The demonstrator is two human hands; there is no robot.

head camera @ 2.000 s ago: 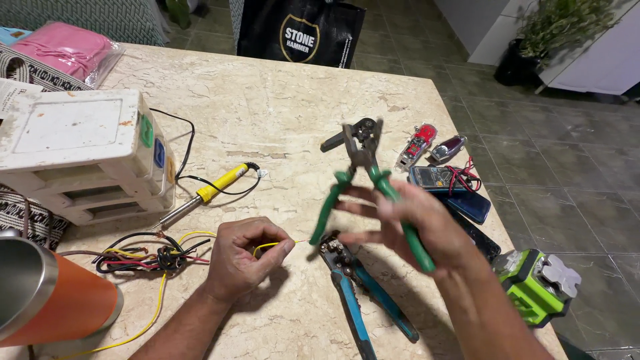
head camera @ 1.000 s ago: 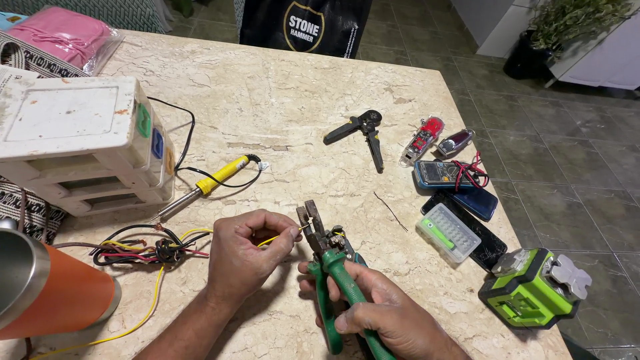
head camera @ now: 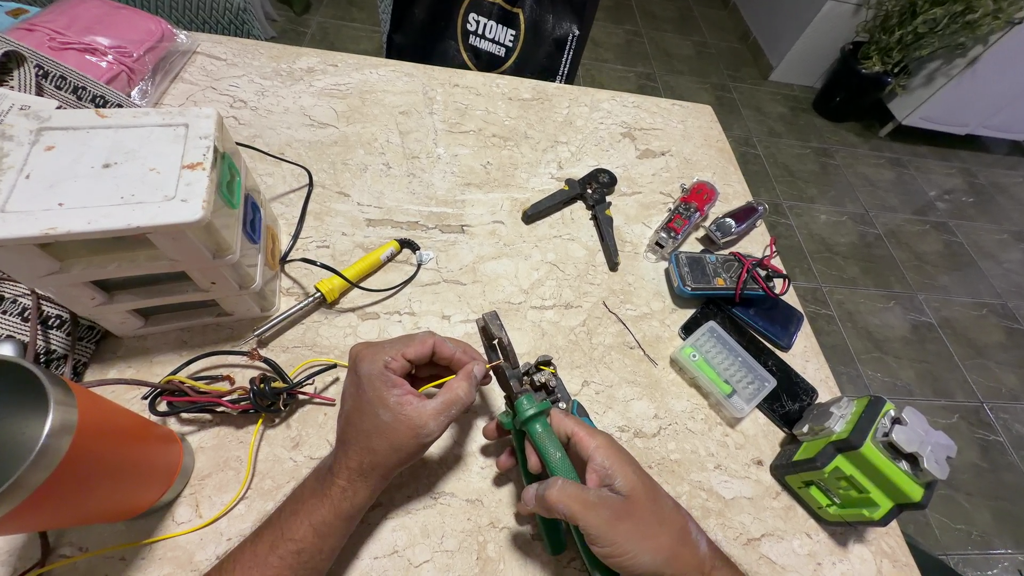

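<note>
My left hand point(head camera: 408, 392) pinches a yellow insulated wire point(head camera: 442, 382) near its stripped copper end, which lies at the jaws of a pair of green-handled pliers point(head camera: 512, 384). My right hand point(head camera: 592, 480) is wrapped round the handles of the pliers, jaws pointing away from me. Beneath and just right of the pliers, a wire stripper point(head camera: 546, 380) with blue handles lies mostly hidden. The yellow wire runs back to a knotted bundle of black, red, brown and yellow wires point(head camera: 268, 392) on the left. Whether the jaws touch the copper I cannot tell.
A yellow soldering iron point(head camera: 356, 272), white drawer unit point(head camera: 104, 176) and orange tumbler point(head camera: 104, 448) stand or lie at left. Black crimping pliers point(head camera: 596, 192) lie beyond my hands. At right are a multimeter point(head camera: 708, 272), phones, a clear bit case point(head camera: 724, 372) and a green laser level point(head camera: 848, 464).
Two seconds ago the green pliers were raised and spread in my right hand; since then they have come down to the wire end, and my grip has closed round both handles.
</note>
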